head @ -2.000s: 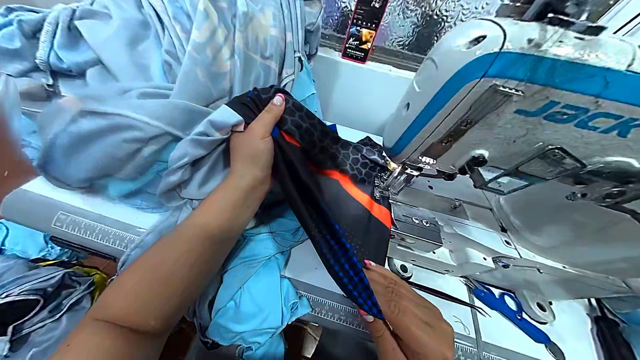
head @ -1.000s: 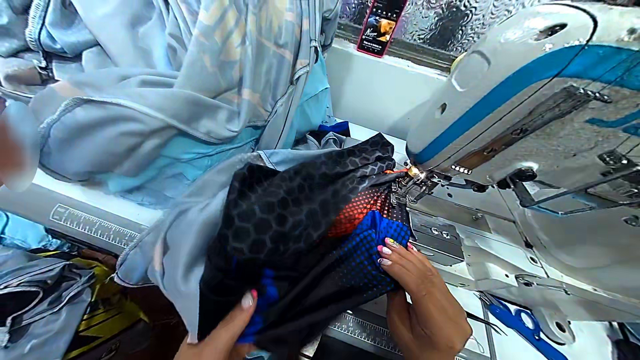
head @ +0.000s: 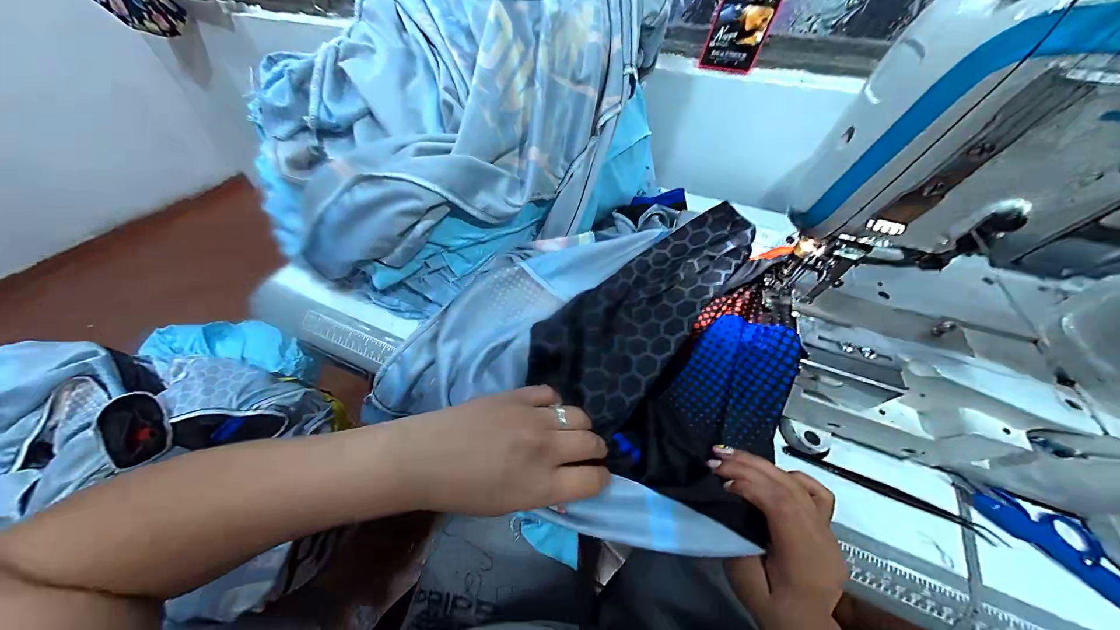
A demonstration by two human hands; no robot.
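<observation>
A black fabric garment piece (head: 630, 332) with a hexagon pattern, blue dots and some orange lies at the needle and presser foot (head: 787, 271) of a sewing machine (head: 927, 149). Pale blue-grey fabric (head: 481, 324) is joined with it or lies beneath it. My left hand (head: 516, 451), with a ring on one finger, is closed on the lower left edge of the black fabric. At the lower right side of the cloth, my right hand (head: 779, 516) grips its edge between thumb and fingers. The cloth covers part of both hands' fingertips.
Pale blue garments (head: 437, 157) are heaped at the table's back left. More garments (head: 201, 402) lie in a pile at lower left. Tweezers (head: 892, 490) and a blue-handled tool (head: 1041, 534) rest right of my right hand. A phone-like card (head: 739, 35) leans at the window.
The view has swung left. My left hand has moved from the cloth's upper part, two seconds ago, to its lower left edge. The black fabric has been turned and spread, showing more hexagon pattern.
</observation>
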